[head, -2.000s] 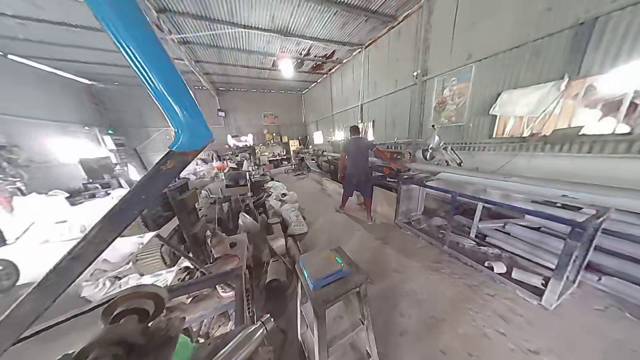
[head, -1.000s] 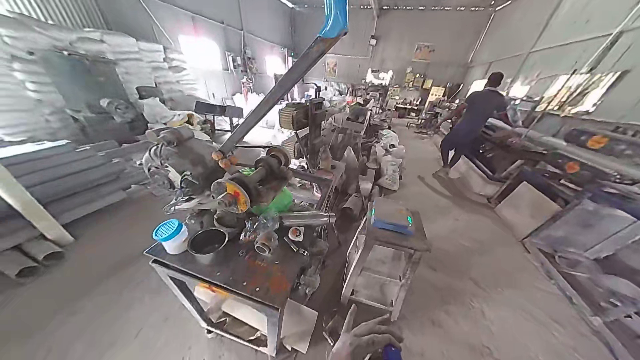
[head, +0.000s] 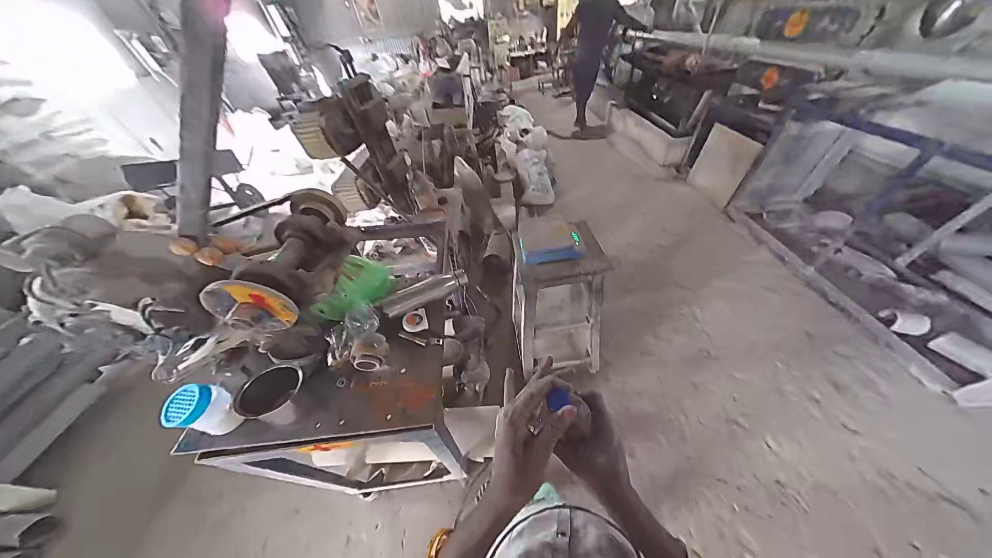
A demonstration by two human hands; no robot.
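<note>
Both of my hands meet low in the middle of the head view, around a small blue object that looks like a cap. My left hand has its thumb against this object and some fingers extended. On the other side, my right hand is curled close about it; what lies inside the fingers is hidden. Just beyond my hands stands a metal stool bearing a digital scale. To the left is a metal worktable with a grinder wheel, a dark bowl and a white tub with a blue lid.
Green netting and a metal cylinder lie on the worktable. Machine parts and a white sack line the aisle's left side. A metal frame with pipes stands at right. Farther back, a person stands beside machinery.
A hand with a blue object showed at the bottom edge one second ago; now both hands are in view, together around it. The view has turned left and down since the first frame.
</note>
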